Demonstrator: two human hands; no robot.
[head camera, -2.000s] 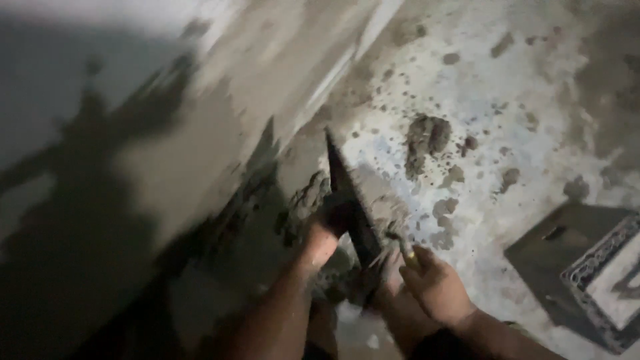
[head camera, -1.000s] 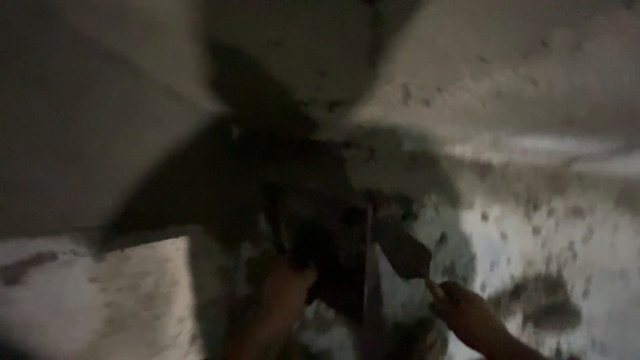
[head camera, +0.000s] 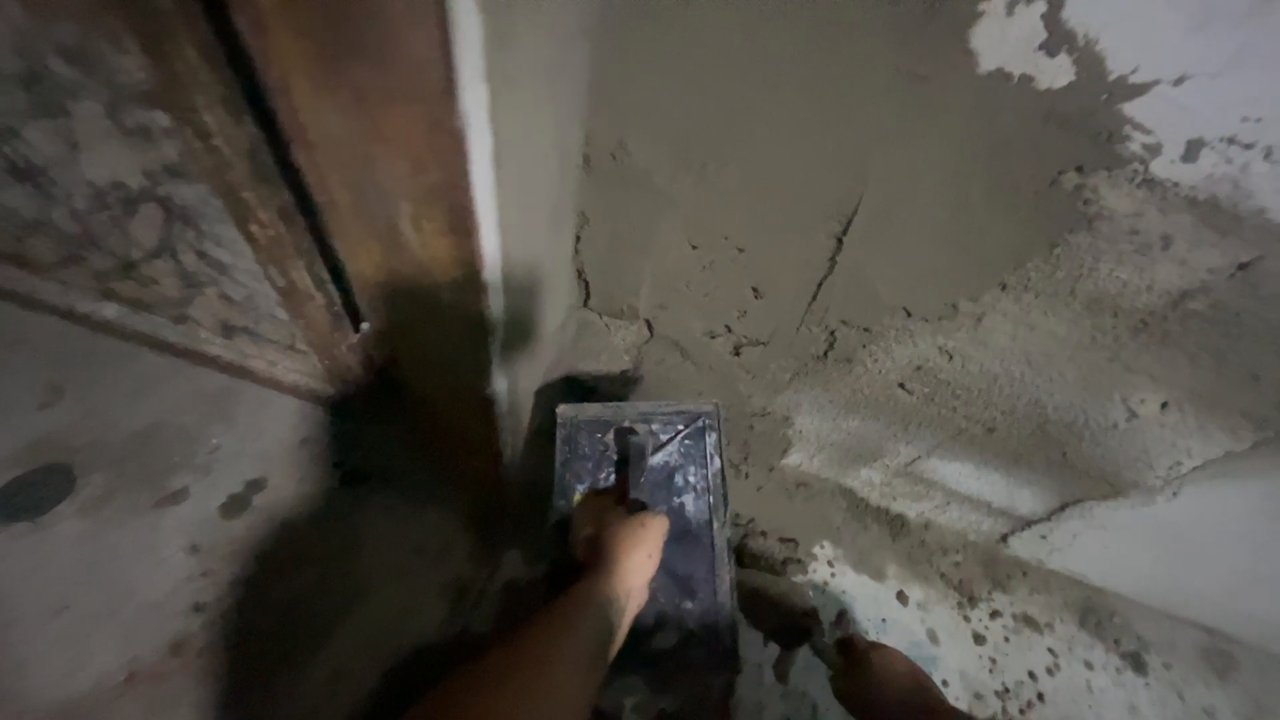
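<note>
My left hand (head camera: 620, 540) is closed around the handle of a dark rectangular plastering float (head camera: 680, 570), whose back faces me and whose far end lies at the foot of the wall with wet grey mortar (head camera: 740, 200). At the lower right, my right hand (head camera: 885, 675) grips a pointing trowel (head camera: 780, 607); its blade is dark and points toward the float's right edge. Cracks and small pits mark the mortar beyond the float. Shadow blurs the trowel's outline.
A brown wooden door frame (head camera: 410, 180) rises on the left, beside a worn door panel (head camera: 130, 190). Stained floor (head camera: 110, 560) lies below it. Rough mortar (head camera: 960, 380) spreads to the right, and mortar spots dot the pale floor (head camera: 950, 600) near my right hand.
The view has swung strongly, bringing the door frame into sight. My hands still hold the float and the trowel. The trowel blade now sits low beside the float.
</note>
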